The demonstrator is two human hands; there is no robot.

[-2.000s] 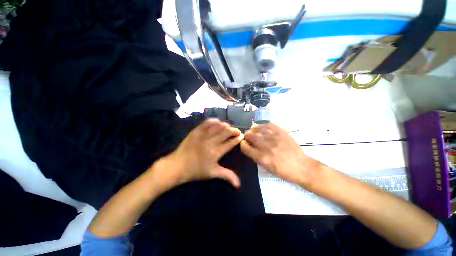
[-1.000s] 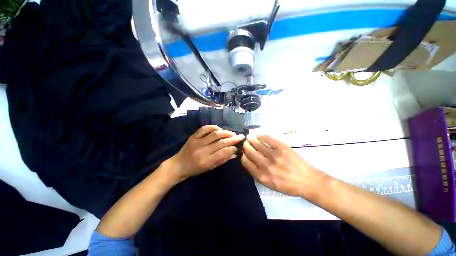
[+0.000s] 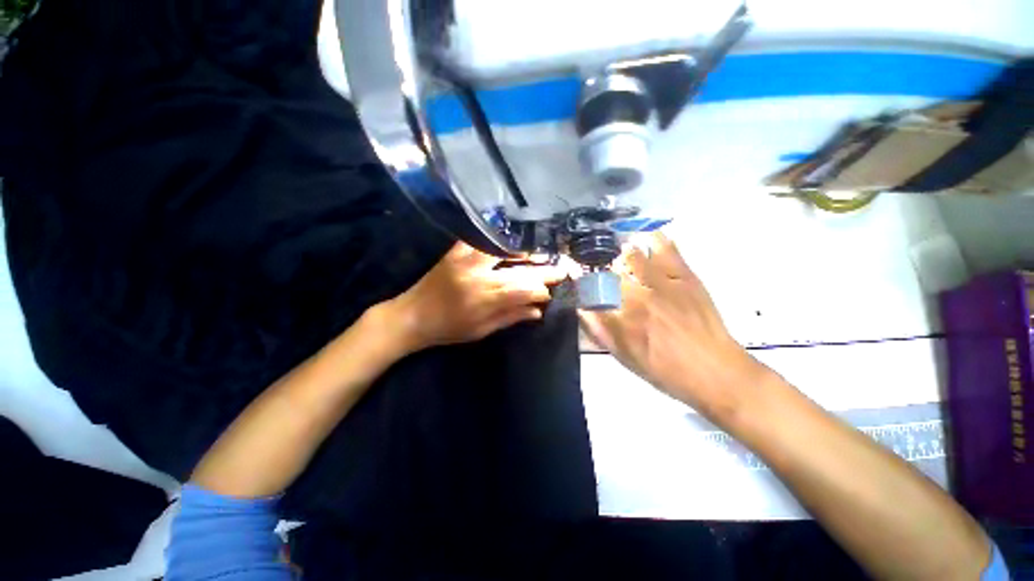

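Observation:
A large black garment piece (image 3: pixel 227 227) spreads left of the needle and down over the table's front edge. My left hand (image 3: pixel 482 297) lies on the cloth just left of the presser foot, its fingertips on the fabric edge. My right hand (image 3: pixel 658 312) is right of the foot, its fingertips close to my left ones at the cloth's edge. The grey ridged cylinder (image 3: pixel 599 291) stands between my hands. The presser foot and needle area (image 3: pixel 556 236) is partly hidden by metal parts. The sewing machine head (image 3: pixel 839 68) crosses the top.
Brown cardboard pieces (image 3: pixel 896 153) are held on the machine by a black strap (image 3: pixel 986 136), with gold scissor handles (image 3: pixel 841 202) below. A purple box (image 3: pixel 992 386) stands at right. A table ruler (image 3: pixel 907 440) lies near the front edge. Another black piece (image 3: pixel 68 499) is at lower left.
Both hands have moved up towards the needle, and my right hand is now beside the foot. The grey-striped strip seen left of the cylinder no longer shows. The camera view has shifted slightly.

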